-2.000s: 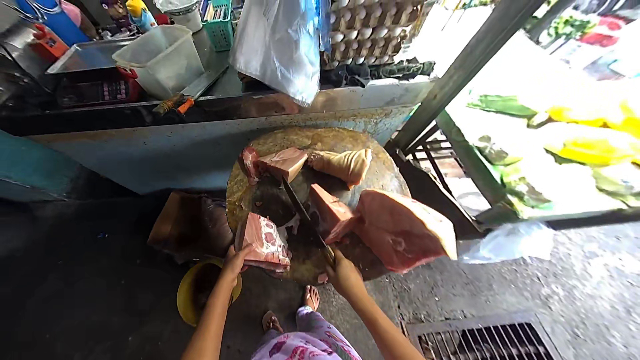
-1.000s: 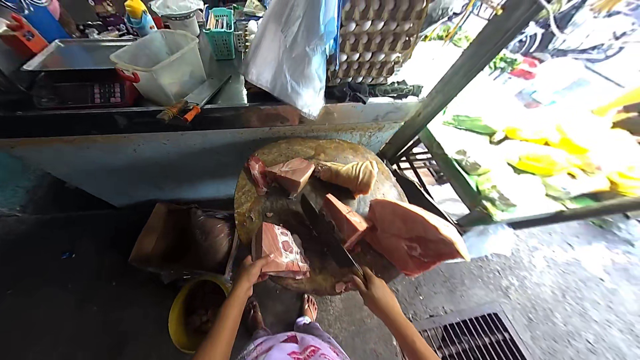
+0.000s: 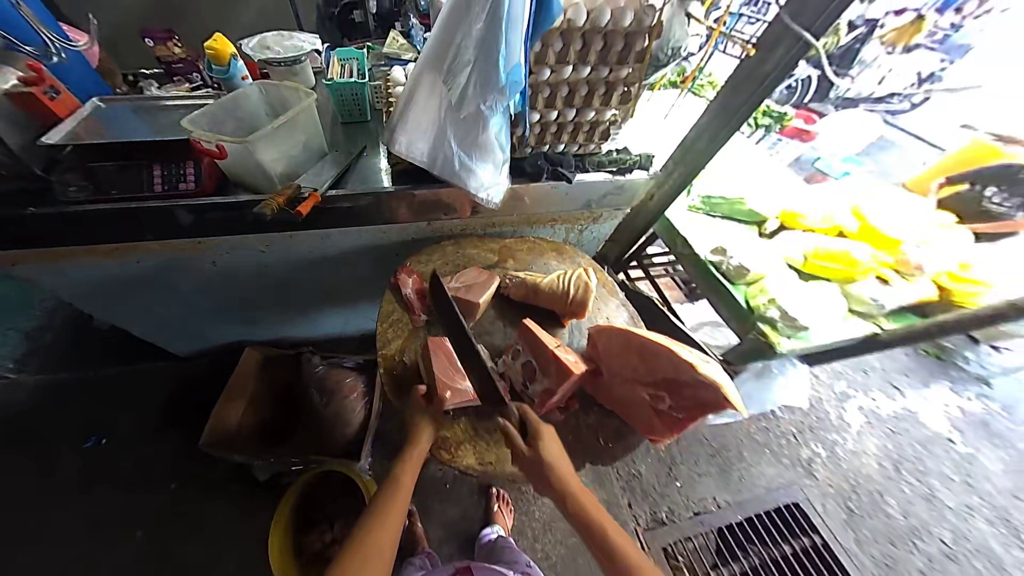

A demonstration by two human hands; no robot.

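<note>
A round wooden chopping block carries several cuts of raw meat. My right hand is closed around the handle of a long dark knife, whose blade points away across the block. Just left of the blade, my left hand rests its fingers on a slab of meat. To the right of the blade lie a cut piece and a large skin-on piece. Toward the back are a trotter-like piece, a pale chunk and a small red piece.
Behind the block stands a metal counter with a clear plastic tub, a scale, knives and egg trays. A cardboard box and yellow bucket sit left, a floor grate lower right.
The knife has moved left, from beside the cut piece to the slab under my left hand. That slab's cut face is turned differently than before.
</note>
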